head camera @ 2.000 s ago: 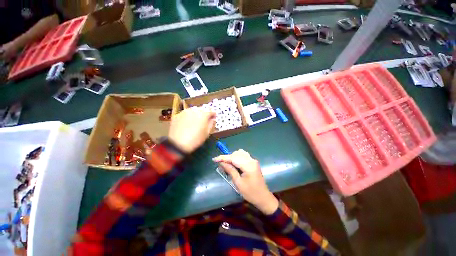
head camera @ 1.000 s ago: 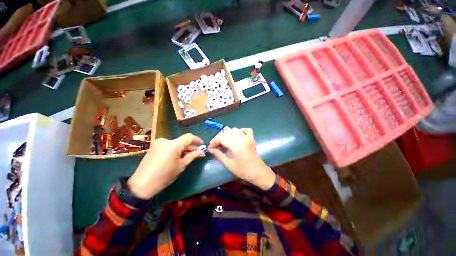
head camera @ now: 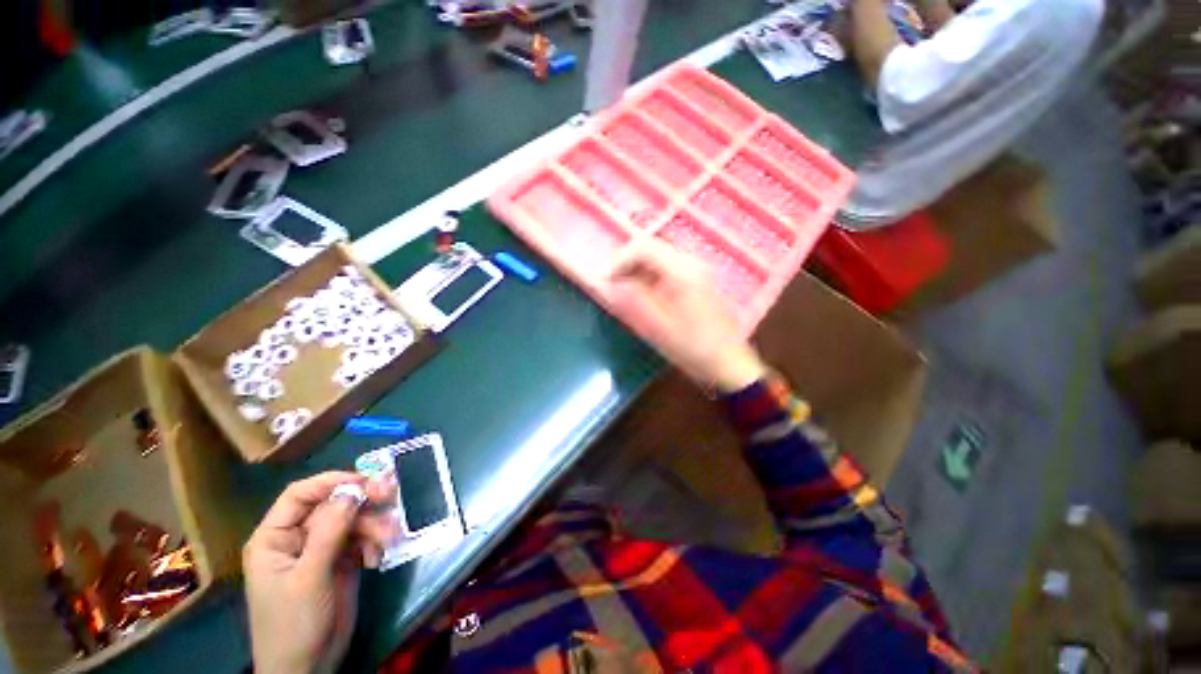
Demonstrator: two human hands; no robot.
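My left hand (head camera: 310,560) pinches a small white ring (head camera: 348,495) between thumb and fingertips, beside a white-framed housing (head camera: 423,498) lying on the green table (head camera: 527,435). A blue part (head camera: 378,427) lies just behind the housing. My right hand (head camera: 678,316) is over the near-left side of the pink compartment tray (head camera: 540,250), fingertips drawn together at a pocket; it is blurred and I cannot tell if it holds anything. The small carton (head camera: 217,415) holds loose white rings (head camera: 306,327).
The larger carton (head camera: 165,448) with copper-brown parts stands at the left. Another framed unit (head camera: 451,283) and a blue cylinder (head camera: 516,267) lie between small carton and tray. More housings (head camera: 293,229) lie on the belt. A person in a white sleeve (head camera: 988,92) sits beyond the tray.
The view has turned right. My hands were together around a small white piece; they are now apart, the right one out over the pink tray. The housing below them is now uncovered.
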